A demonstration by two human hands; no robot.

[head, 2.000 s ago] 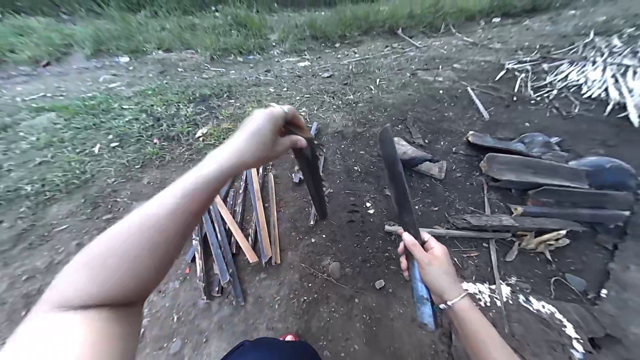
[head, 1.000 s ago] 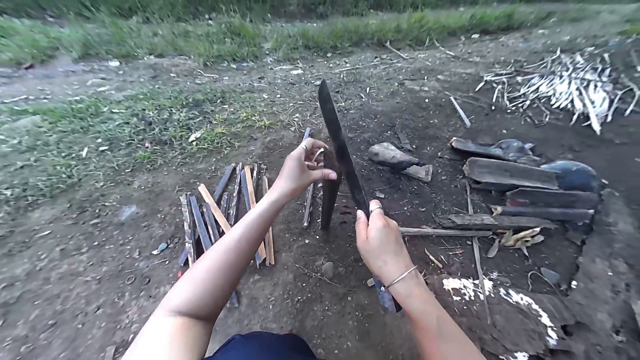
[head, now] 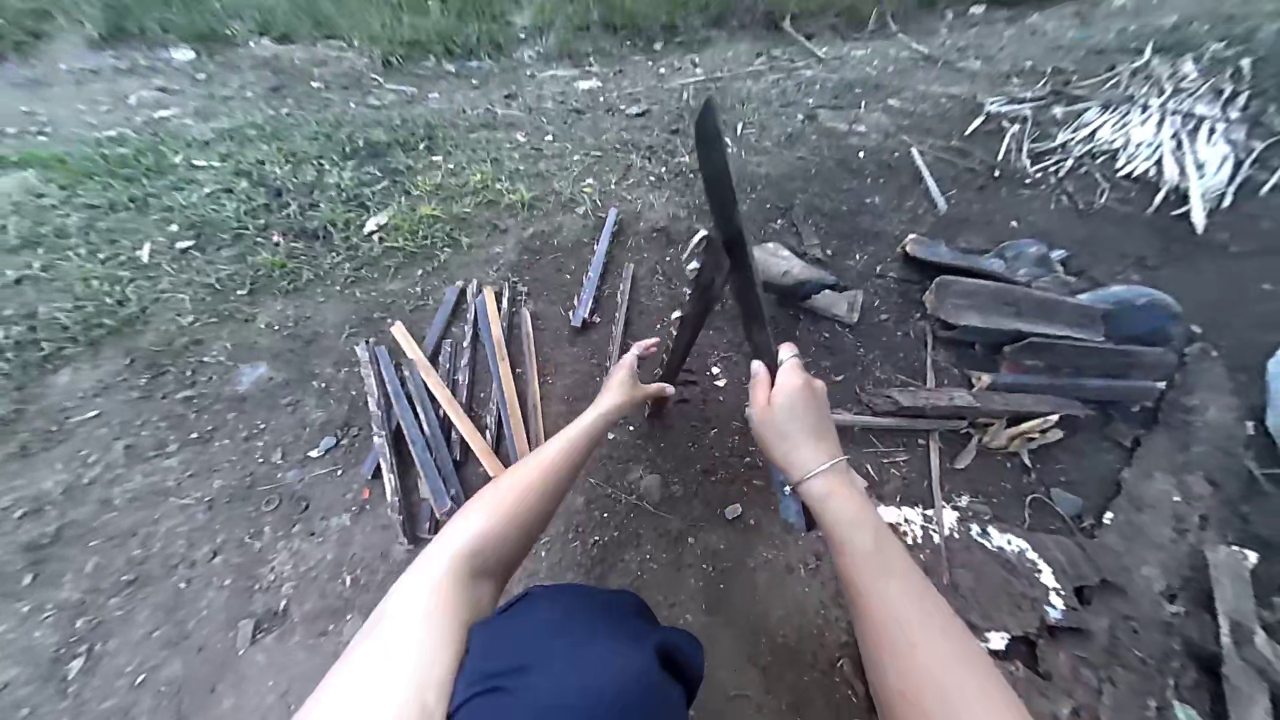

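My right hand [head: 793, 412] grips the handle of a machete [head: 732, 225], its dark blade pointing up and away from me. A dark wooden slat [head: 690, 320] leans at a slant just left of the blade, and its upper end meets or overlaps the blade. My left hand [head: 632, 382] is beside the slat's lower part with thumb and fingers apart, holding nothing. Left of it lies a pile of split wood strips [head: 430, 430], some dark, some light brown. Two thin strips, one bluish [head: 596, 268] and one brown [head: 621, 313], lie farther out on the soil.
Short wood chunks [head: 790, 270] lie behind the machete. To the right are thick wood pieces [head: 1018, 308], a dark rounded object [head: 1135, 312] and a flat brown piece with white bits [head: 1000, 575]. Pale sticks [head: 1170, 130] are heaped at the upper right, and grass [head: 300, 190] grows at the left.
My left hand has let go of the dark slat, which it held upright a second ago, and the slat now tilts toward the blade. My right hand still holds the machete.
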